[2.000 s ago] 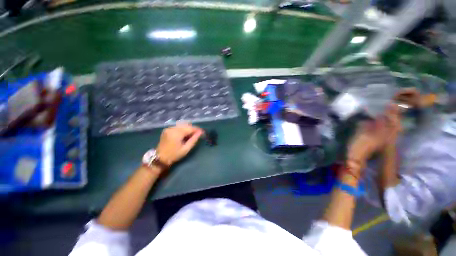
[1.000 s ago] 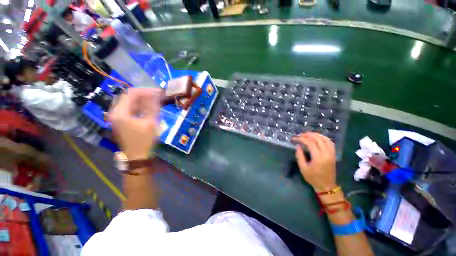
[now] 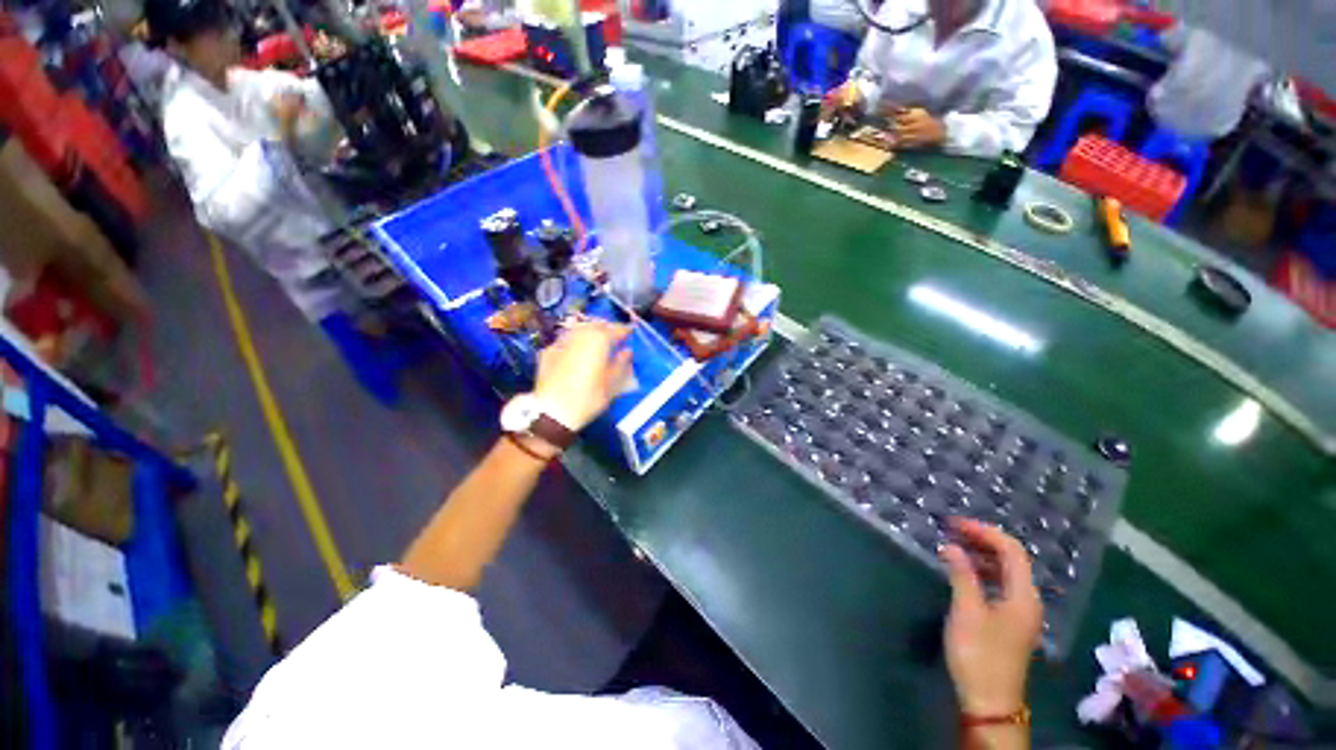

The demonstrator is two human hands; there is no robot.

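Observation:
My left hand (image 3: 583, 369), with a watch at the wrist, reaches onto the top of the blue machine (image 3: 659, 418), beside the gauge and metal fittings (image 3: 542, 281); its fingertips are blurred, so I cannot tell what it touches or holds. My right hand (image 3: 993, 615) is at the near edge of the clear blister tray (image 3: 938, 440), thumb and fingers apart, with nothing seen between them. The tray's pockets hold rows of small dark components. A reddish-brown block fixture (image 3: 700, 301) sits on the machine's right side.
A small dark component (image 3: 1114, 448) lies beyond the tray. White tissue (image 3: 1122, 667) and a blue-fronted box (image 3: 1204, 689) are at lower right. A clear cylinder (image 3: 618, 220) stands on the machine. People in white coats are opposite (image 3: 960, 73) and at left (image 3: 242, 161). Blue shelving (image 3: 30, 410) is at far left.
The view has turned left, showing more of the machine and the line. My left hand has moved from in front of the machine onto its top. My right hand stays by the tray's near edge.

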